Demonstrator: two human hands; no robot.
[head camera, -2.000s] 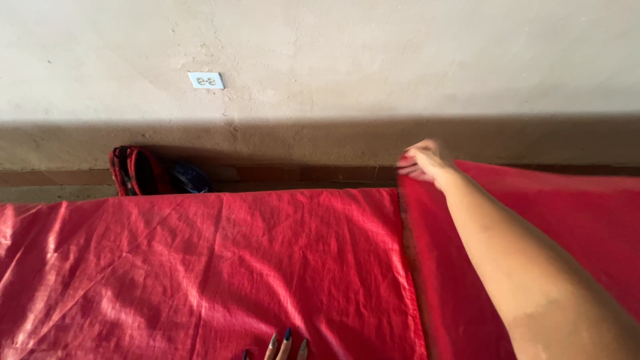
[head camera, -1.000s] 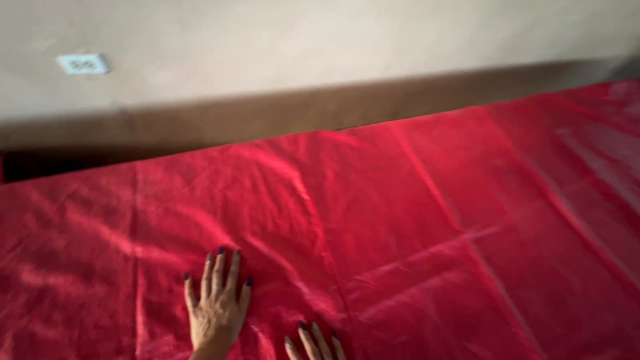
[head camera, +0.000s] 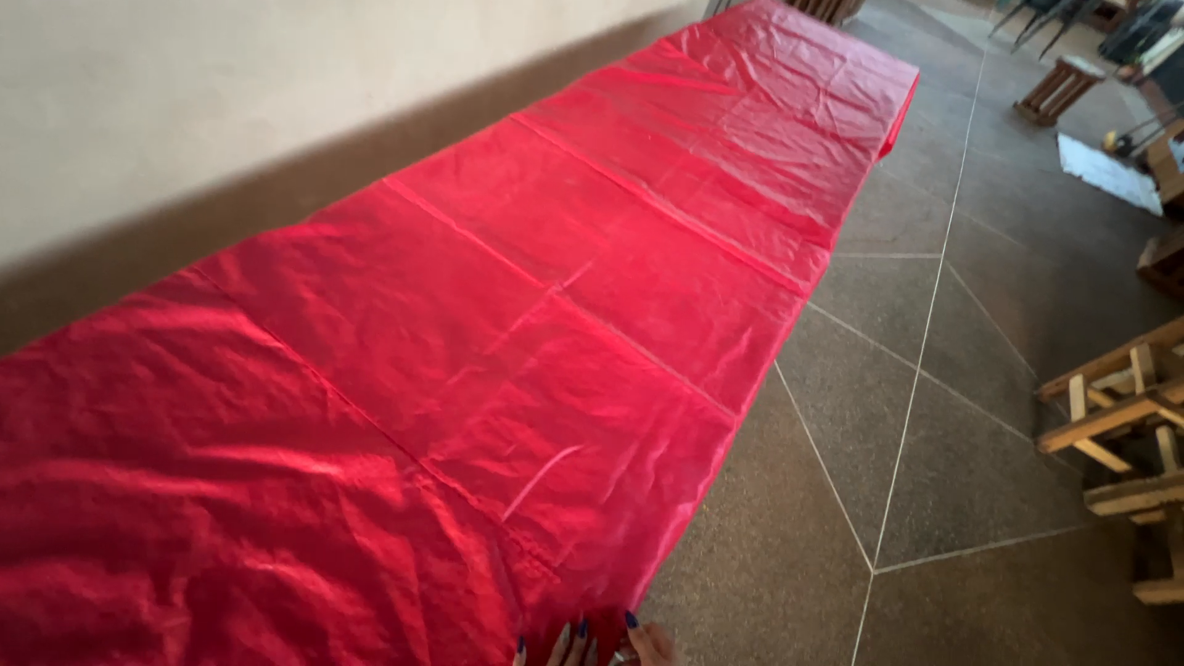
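Observation:
A long red satin-like cloth (head camera: 592, 314) covers a long raised surface, probably a table, running beside the wall. Crosswise fold creases and wrinkles mark it. Only the fingers of my left hand (head camera: 571, 645) show at the bottom edge of the view, spread on the cloth, with dark blue polish on some nails. Just beside them, my right hand (head camera: 653, 644) is at the cloth's long edge on the floor side. It is mostly cut off by the frame, so whether it pinches the cloth is unclear.
A pale wall (head camera: 277, 102) with a brown lower band runs along the left. Wooden frames (head camera: 1119, 407) stand at the right on the dark floor (head camera: 786, 518). Farther back are a small wooden stool or crate (head camera: 1059, 90) and a white sheet (head camera: 1108, 174).
The cloth's part that my right hand held up near the wall two seconds ago has been let go and lies spread out. The view has swung right, along the cloth.

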